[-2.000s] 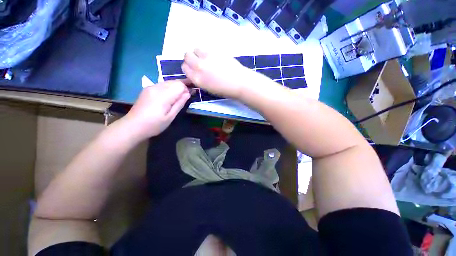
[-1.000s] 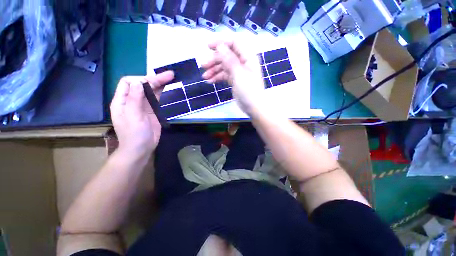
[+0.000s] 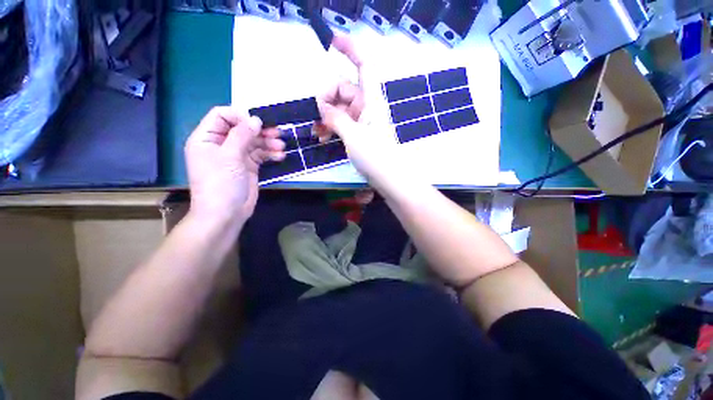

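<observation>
A black rectangular piece point(image 3: 286, 112), pad or small part, is held level above the pad sheet. My left hand point(image 3: 228, 152) grips its left end between thumb and fingers. My right hand point(image 3: 345, 109) is at its right end, fingers bent around it. A second narrow dark piece point(image 3: 319, 30) stands up by my right hand's raised finger; whether that finger holds it cannot be told. The pad sheet point(image 3: 432, 104) shows black rectangles in rows with white lines; its middle and upper left are hidden by my hands. It lies on white paper point(image 3: 438, 162).
Black housings point(image 3: 377, 17) stand in a row behind the paper. A white printed box point(image 3: 561, 39) and an open carton point(image 3: 610, 129) crossed by a black cable are right. A black tray point(image 3: 129, 148) with a clear plastic bag point(image 3: 39, 86) is left.
The dark piece that stood upright in my left hand is now level between both hands. My right hand has moved slightly left, and a narrow dark piece now shows above it.
</observation>
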